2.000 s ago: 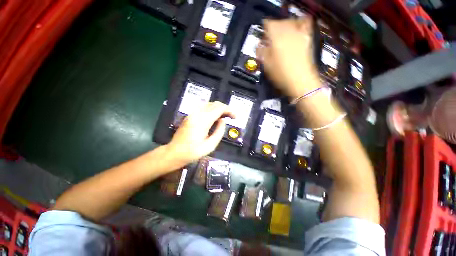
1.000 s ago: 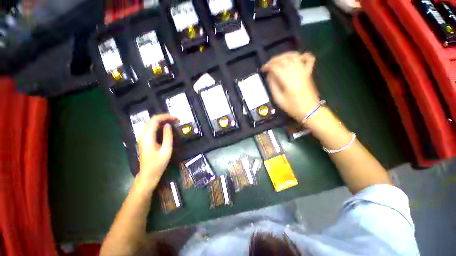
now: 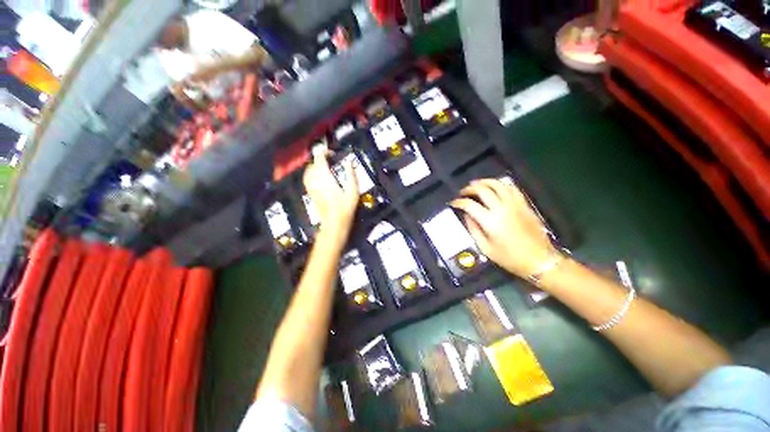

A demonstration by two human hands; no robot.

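A black foam tray (image 3: 430,196) holds rows of flat black units with white labels and gold round spots. My left hand (image 3: 332,192) is over the tray's left part, its fingers spread, fingertips beside a labelled unit (image 3: 364,182); it partly covers the unit to its left. My right hand (image 3: 509,229) is palm down with bent fingers over the front right of the tray, right of another unit (image 3: 452,236). It hides most of the end pocket and whatever is under the palm. A loose white slip (image 3: 413,168) lies in the tray.
Brown packets (image 3: 445,371), a dark glossy packet (image 3: 379,364) and a yellow packet (image 3: 518,369) lie along the near bench edge. Red tray stacks stand left (image 3: 110,337) and right (image 3: 675,101). A grey post (image 3: 482,51) rises behind, near a pinkish fan (image 3: 582,44). Another person's arm (image 3: 221,64) shows upper left.
The view has shifted, so the black tray sits further right and lower. My left hand has moved from the front-left unit to the row behind. My right hand stays at the tray's right end.
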